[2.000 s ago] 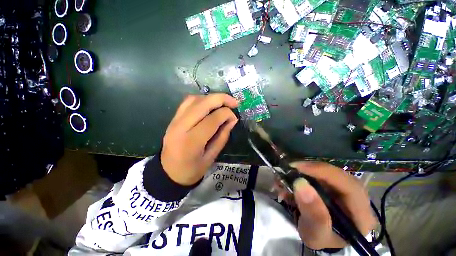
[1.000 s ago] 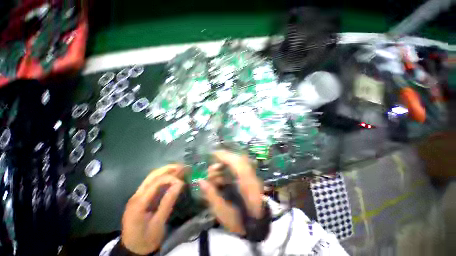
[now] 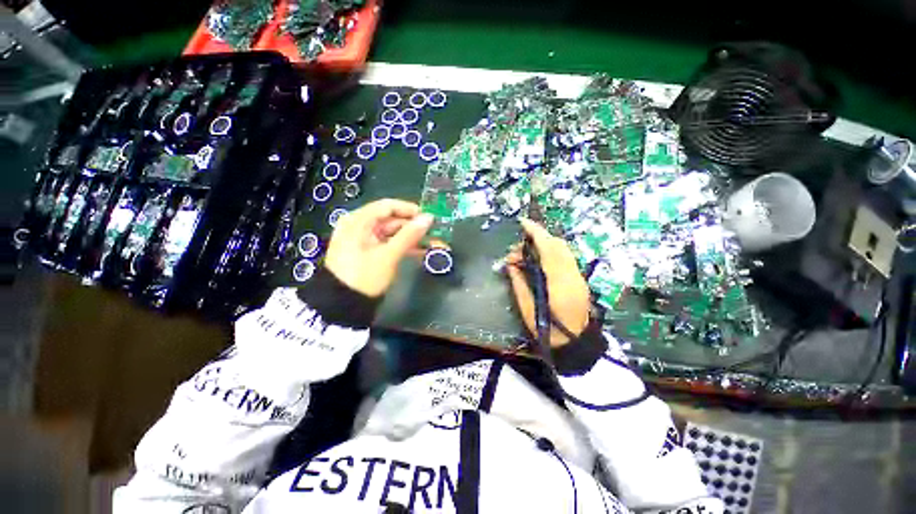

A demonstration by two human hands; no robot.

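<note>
My left hand [image 3: 374, 244] is left of centre with its fingers bent. Its fingertips are at a green circuit board [image 3: 439, 205] and just above a black disc with a pale ring [image 3: 438, 261]; I cannot tell if they grip either one. My right hand [image 3: 554, 286] is closed round the black soldering iron [image 3: 540, 291], whose cable runs down past the wrist. The iron's tip is hard to make out, and tweezers cannot be made out. A small pale piece shows by the right fingertips.
Many boards [image 3: 658, 206] are heaped at centre and right, with more ringed discs [image 3: 398, 131] left of them. A black blister tray [image 3: 241, 171] lies left, a red-orange tray [image 3: 352, 45] behind. A black fan [image 3: 748, 115], white tub [image 3: 778, 213] and perforated tray [image 3: 725, 464] are right.
The view has swung left, bringing the whole blister tray in. My hands, earlier close together over a board, are now apart, with a ringed disc between them.
</note>
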